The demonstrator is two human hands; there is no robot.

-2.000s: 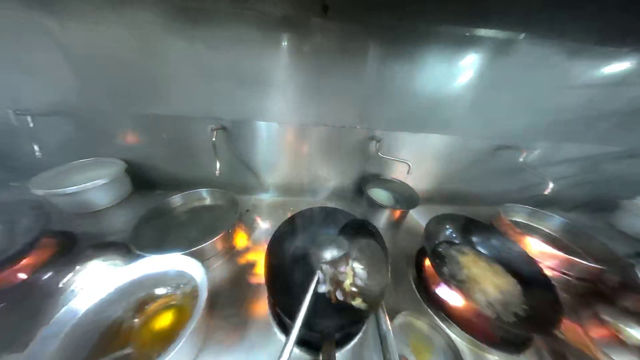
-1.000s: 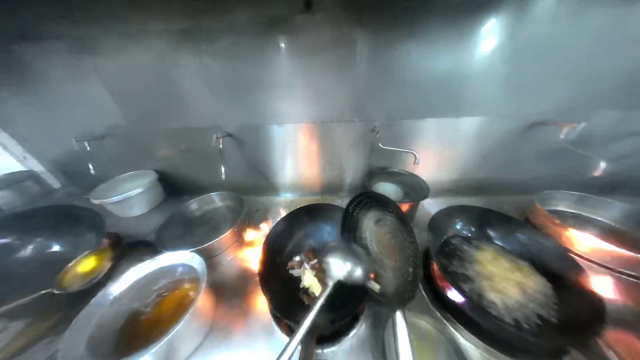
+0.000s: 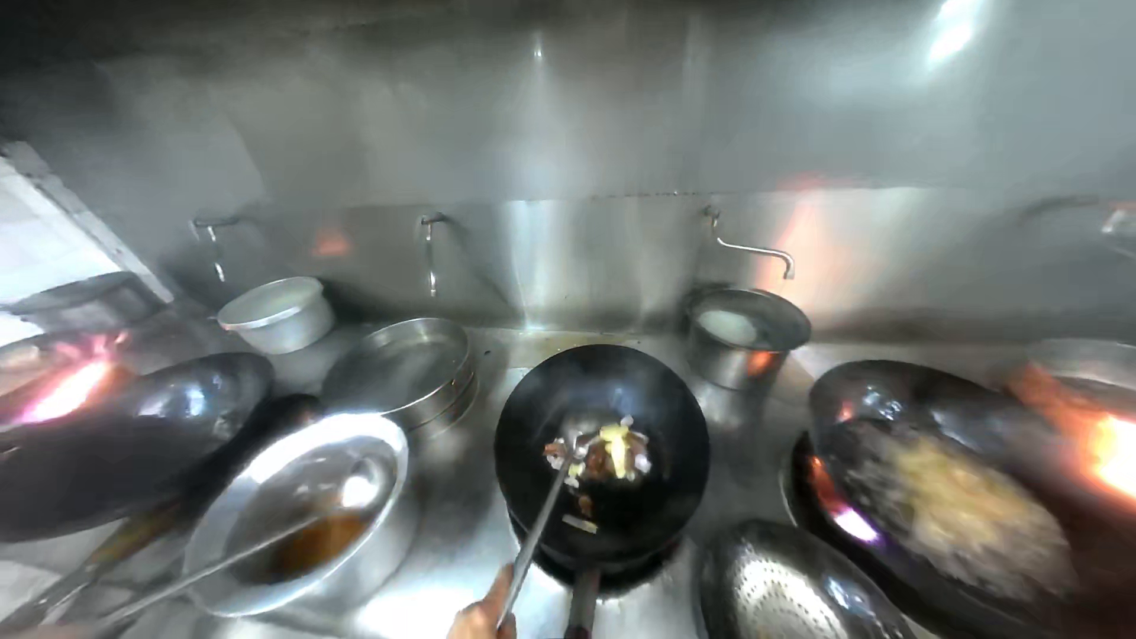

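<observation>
My left hand (image 3: 484, 617) shows at the bottom edge, closed around the handle of a metal ladle (image 3: 540, 524). The ladle's head rests among food pieces (image 3: 612, 451), yellow, brown and whitish, inside a black wok (image 3: 603, 377). This wok sits level over a round burner, its handle (image 3: 583, 603) pointing toward me just right of my hand. My right hand is not in view. A perforated metal strainer (image 3: 785, 590) lies at the lower right, partly cut off by the frame.
Left are a metal bowl (image 3: 401, 444) of brown liquid with a utensil in it, stacked round pans (image 3: 466, 342), a white pot (image 3: 293, 319) and another wok (image 3: 191, 399). Right are a metal pot (image 3: 741, 359), a wok of bubbling pale food (image 3: 963, 506) and open flame (image 3: 1114, 453). Taps line the wall.
The strainer has moved from over the wok's right side to the lower right. Flames seen left of the wok earlier no longer show. My left hand has come into view on the ladle.
</observation>
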